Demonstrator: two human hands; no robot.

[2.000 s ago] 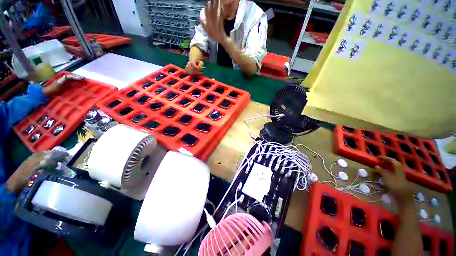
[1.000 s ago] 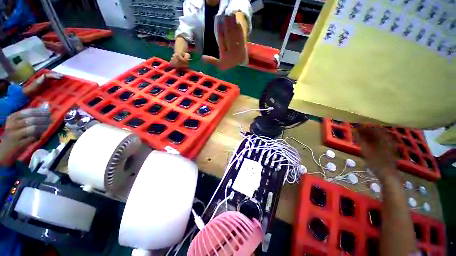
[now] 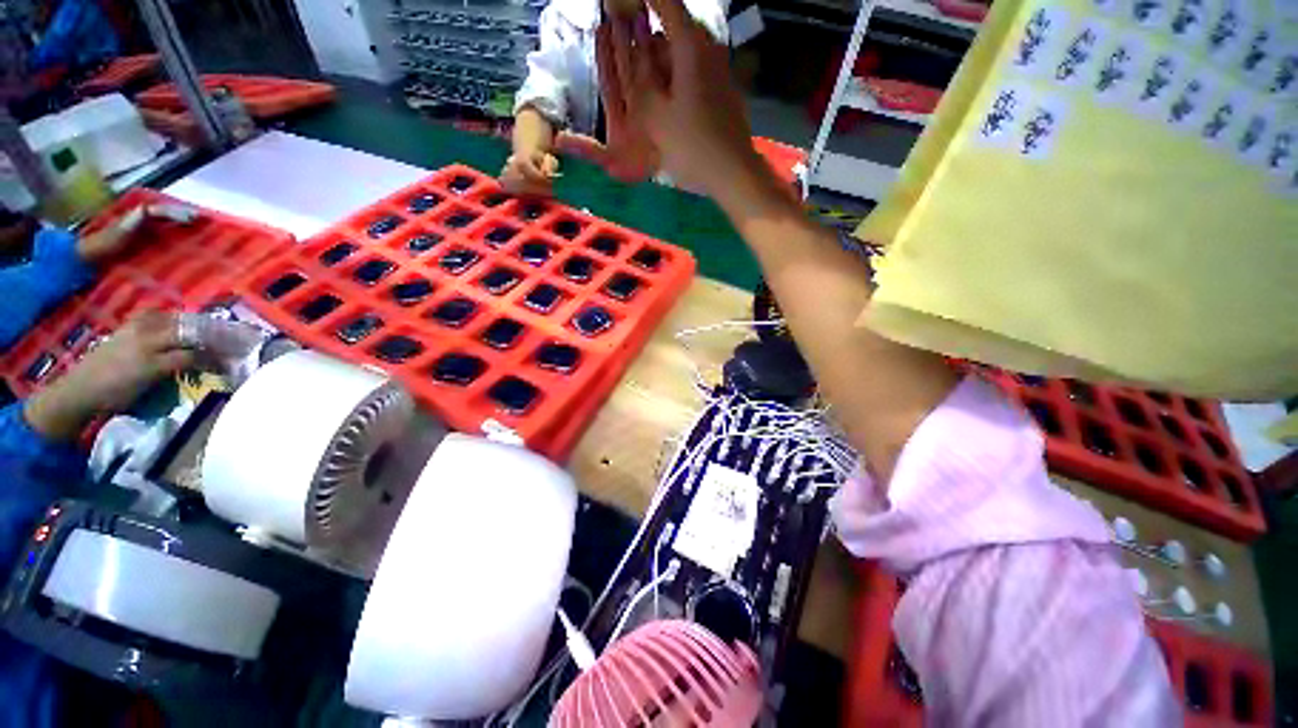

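My right hand (image 3: 676,107) is raised at the top centre, fingers spread, with no object visible in it. Its forearm and pink sleeve cross from the lower right, over the brown board and white cables. A large red foam tray (image 3: 591,394) holds rows of black watch bodies left of the arm. A second red tray (image 3: 1236,501) with watches is at the right, partly under the yellow sheet. A third, at the lower right, is mostly hidden by my sleeve. White charging pucks (image 3: 1173,552) lie beside it. My left hand is not in view.
Two white fans (image 3: 463,576), a pink mini fan (image 3: 662,683) and a cabled black hub (image 3: 776,569) stand in front. A yellow label sheet (image 3: 1082,256) hangs at upper right. A person in white (image 3: 562,71) sits opposite; a blue-sleeved person's hands (image 3: 121,373) are at left.
My right hand has moved from the right-hand trays up and left to the top centre. The sleeve now covers pucks and part of the lower tray. The neighbour's near hand has shifted.
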